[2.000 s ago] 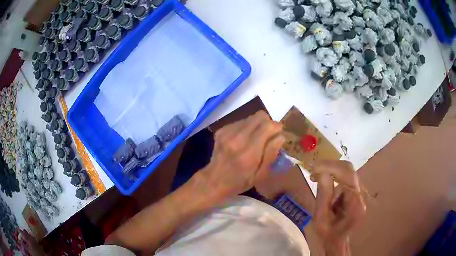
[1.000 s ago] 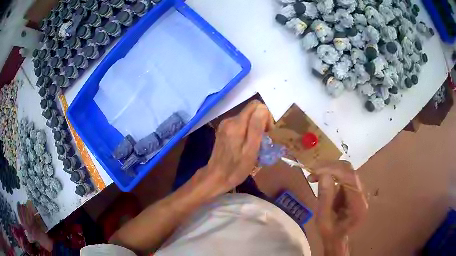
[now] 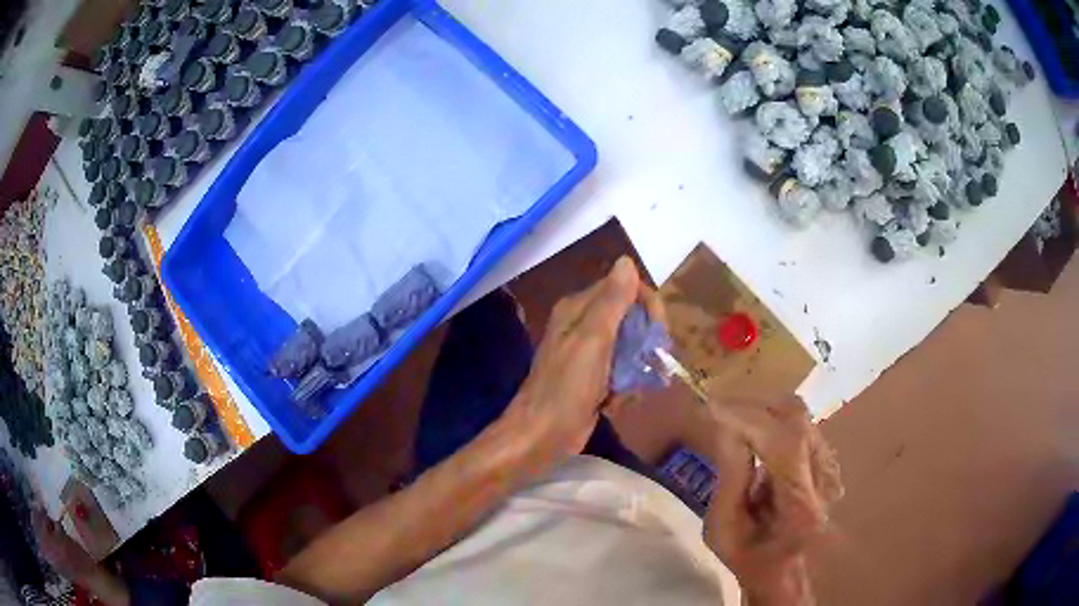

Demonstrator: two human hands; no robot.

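Note:
My left hand (image 3: 574, 355) holds a purple-grey body piece (image 3: 639, 355) over the table's front edge. My right hand (image 3: 769, 485) is blurred and holds a thin pale glue stick (image 3: 689, 376), whose whitish tip is at the body piece. A brown glue board (image 3: 722, 296) with a bright red spot (image 3: 737, 331) lies at the table edge just beyond my hands. Several loose purple-grey bodies (image 3: 351, 341) lie in the near end of a blue tray (image 3: 310, 438) lined with white sheet.
A heap of whitish-grey head pieces (image 3: 828, 118) with dark ends lies at the right. Rows of upright assembled figurines (image 3: 213, 124) stand at the left beside an orange strip (image 3: 201, 355). Another person's hand (image 3: 77, 556) shows at lower left. A small blue basket (image 3: 689, 474) is below.
My right hand has moved slightly left and down, and the stick's tip now meets the body piece. My left hand has turned the piece more upright.

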